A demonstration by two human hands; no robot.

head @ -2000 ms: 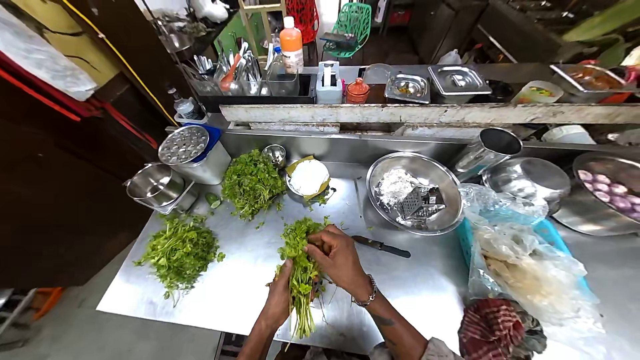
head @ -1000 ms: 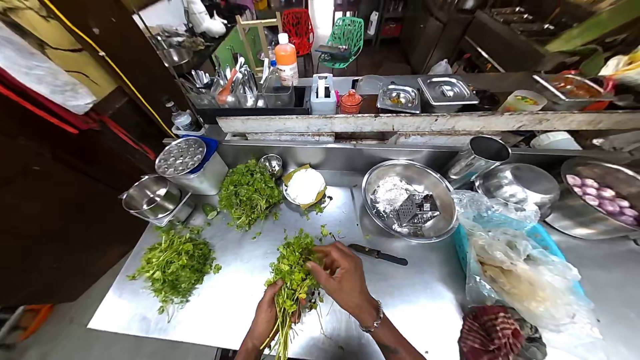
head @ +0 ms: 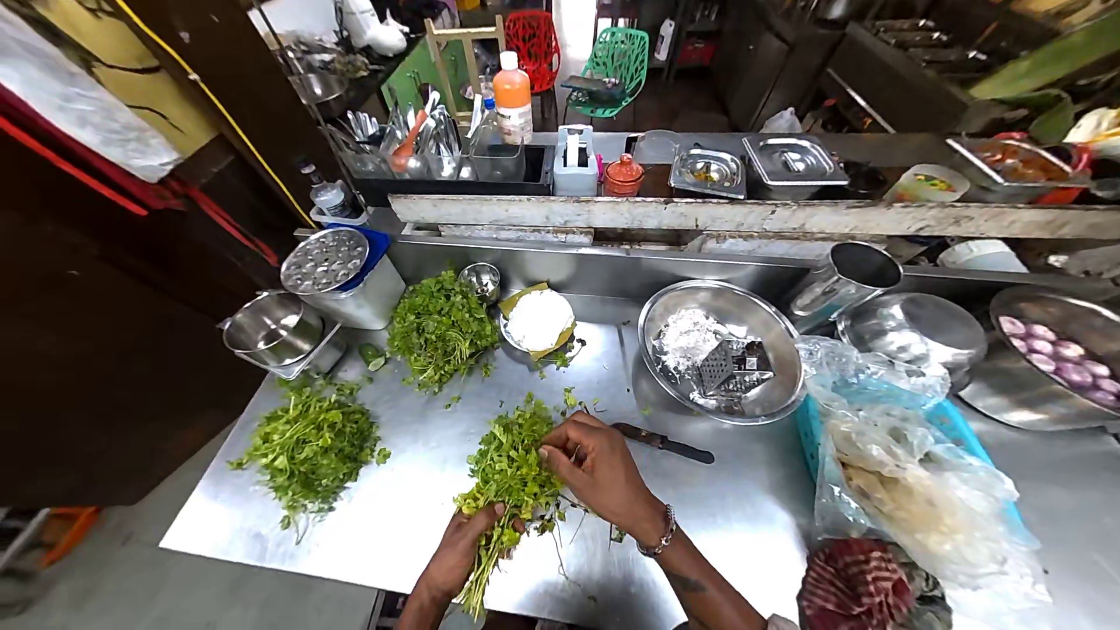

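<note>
My left hand (head: 468,544) is closed around the stems of a bunch of leafy green herbs, likely coriander (head: 514,464). At the right side of its leaves is my right hand (head: 595,464), thumb and fingertips drawn together; whether a leaf is pinched between them is hard to see. Two more herb heaps lie on the steel table: one at the left (head: 311,451), another farther back (head: 442,328). Just beyond my right hand lies a knife with a dark handle (head: 665,443). Loose stems and leaf bits are scattered near the bunch.
A steel bowl (head: 652,359) holds a box grater (head: 731,367) and white shreds. Behind the bunch stands a bowl of white food (head: 540,321). Right are a blue basket (head: 809,437) with plastic bags, a checked cloth (head: 853,586) and a pan of onions (head: 1006,394). Pots stand back left.
The bunch has tilted and spread compared with two seconds ago, when it stood more upright in the view. My right hand stays at its leaves, with its fingers shifted.
</note>
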